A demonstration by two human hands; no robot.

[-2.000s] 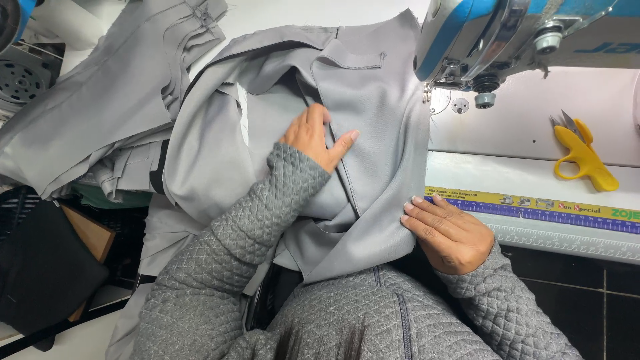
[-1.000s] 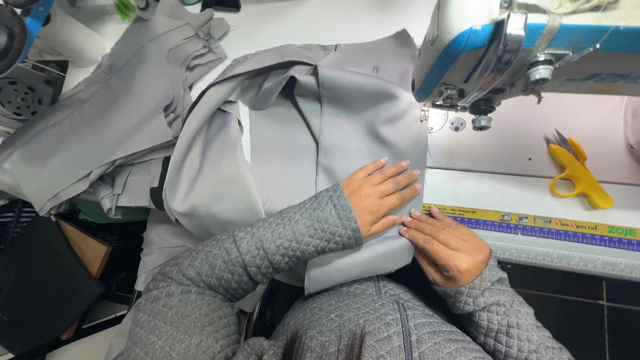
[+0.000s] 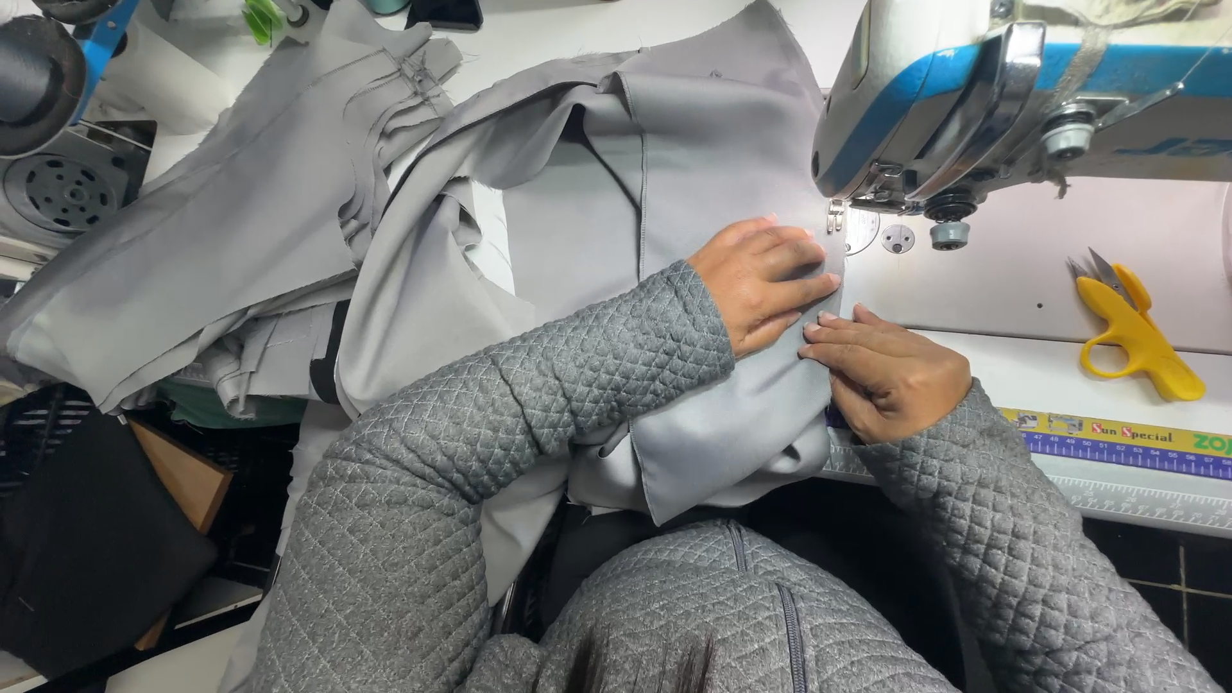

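A grey fabric garment piece (image 3: 712, 135) with stitched seams lies on the sewing table, its right edge at the presser foot (image 3: 835, 217) of a white and blue sewing machine (image 3: 962, 106). My left hand (image 3: 765, 281) rests flat on the cloth near that edge, just below the foot, fingers slightly spread. Close beside it, my right hand (image 3: 885, 371) has its fingertips on the same edge, thumb and fingers bent; whether cloth is pinched between them cannot be told. The lower part of the cloth hangs over the table's front edge towards my lap.
Yellow thread snips (image 3: 1136, 327) lie right of the needle area. A ruler tape (image 3: 1116, 443) runs along the table's front edge. Stacked grey fabric pieces (image 3: 241, 192) lie at the left, near a black thread cone (image 3: 38, 82). Black cloth (image 3: 87, 549) is at the lower left.
My left hand has moved from the middle of the cloth to its right edge, then up towards the presser foot. My right hand has stayed near the edge. The cloth's lower part has shifted.
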